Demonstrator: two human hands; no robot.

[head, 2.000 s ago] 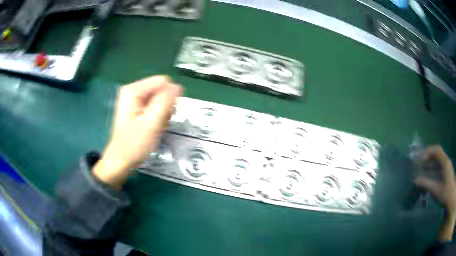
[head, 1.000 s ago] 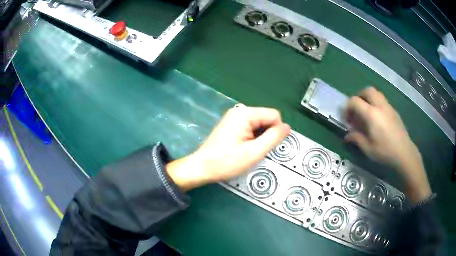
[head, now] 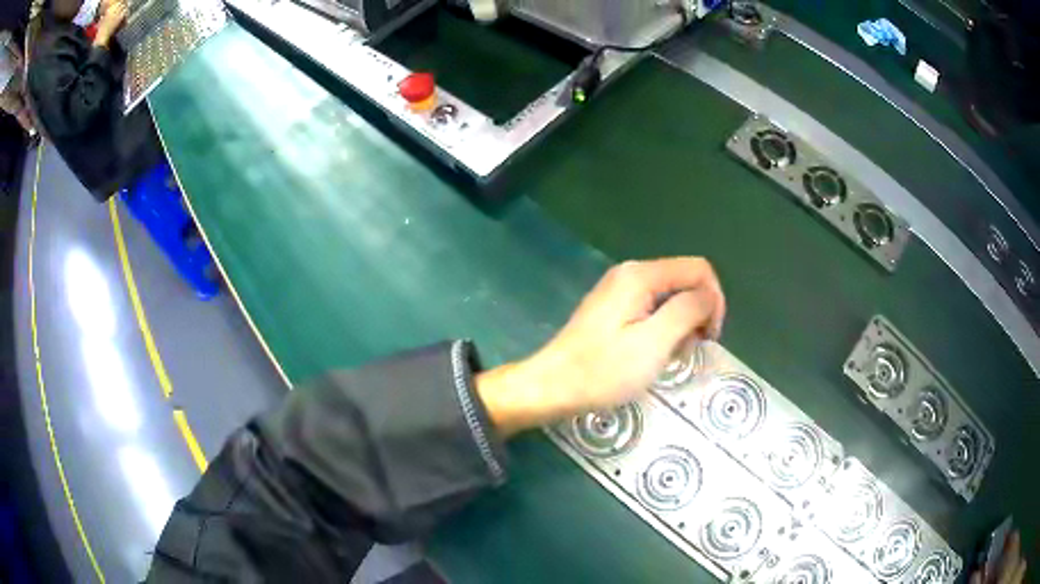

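Observation:
Silver three-cavity fixtures (head: 698, 445) lie edge to edge in two rows at lower right on the green surface. My left hand (head: 627, 337) is over their upper left end, fingers curled and closed, with no part visible in them. My right hand (head: 1006, 561) is cut off by the lower right corner; its fingers hold the edge of a flat grey plate (head: 996, 544), mostly out of view. A separate fixture (head: 903, 390) lies beyond the rows at right, its three ringed recesses uncovered.
A darker-ringed fixture (head: 846, 208) lies farther out beside the pale strip (head: 730, 89). A white machine frame with a red button (head: 419, 87) stands upper left. A seated person (head: 86, 97) is at far left. Blue-and-white cloth (head: 882, 35) lies at the far side.
The view has turned left, so things sit farther right. My right hand and the plate have come off the separate fixture to the lower right edge. My left hand stays at the rows' end, curled.

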